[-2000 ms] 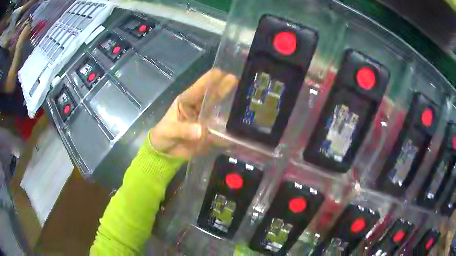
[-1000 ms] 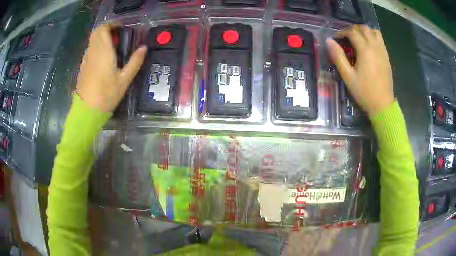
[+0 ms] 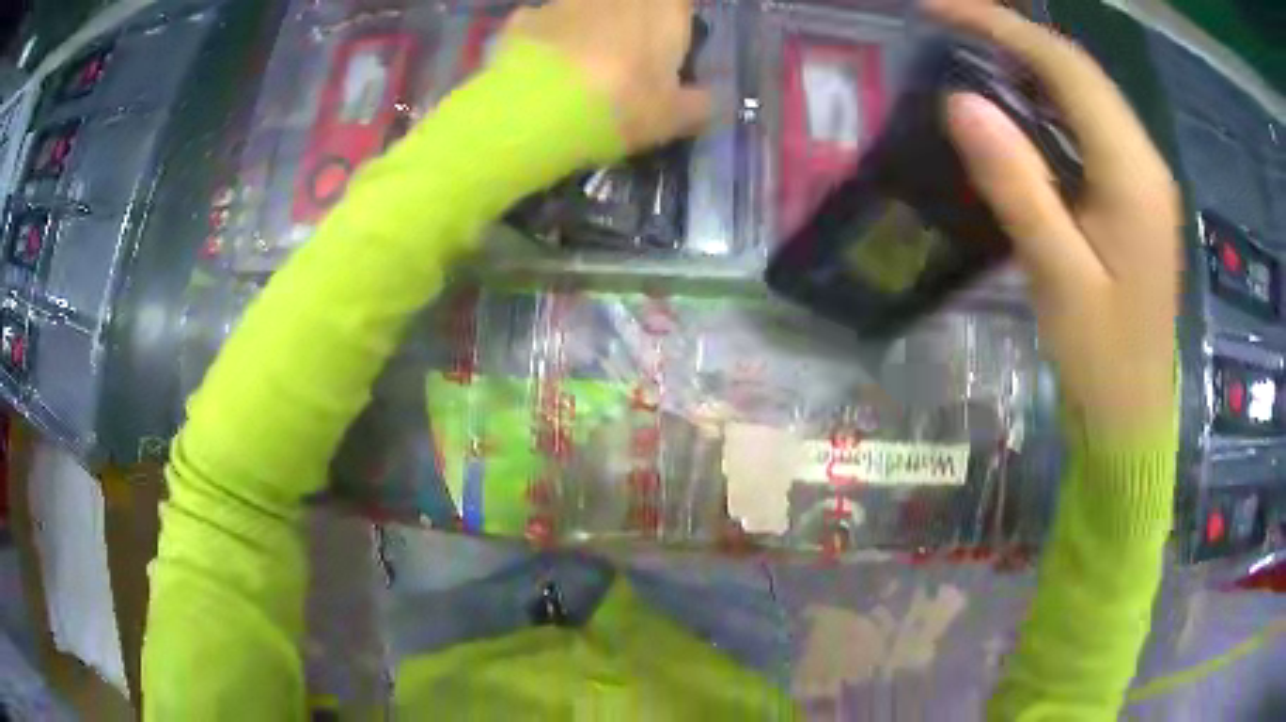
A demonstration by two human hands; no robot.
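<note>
My right hand (image 3: 1086,184) grips a black phone (image 3: 903,226), tilted and blurred above the clear tray; a pale yellowish patch shows on it, and whether it is one phone or several is unclear. My left hand (image 3: 628,64) is at the top edge, partly cut off, over the tray (image 3: 494,268). A black phone (image 3: 621,205) shows below my left hand, partly hidden by the sleeve; whether the fingers hold it is hidden. Red units (image 3: 356,120) lie in tray pockets at the left, and another red unit (image 3: 832,113) lies between my hands.
A grey tray (image 3: 106,198) with small black units stands at the left. Another tray (image 3: 1248,339) with black red-dotted units is at the right. A clear-covered area (image 3: 635,423) with red print and a white label lies nearest me.
Both hands have left the tray's sides; my left moved right and up, my right lifted a black phone. Red units now show in the tray where black phones lay.
</note>
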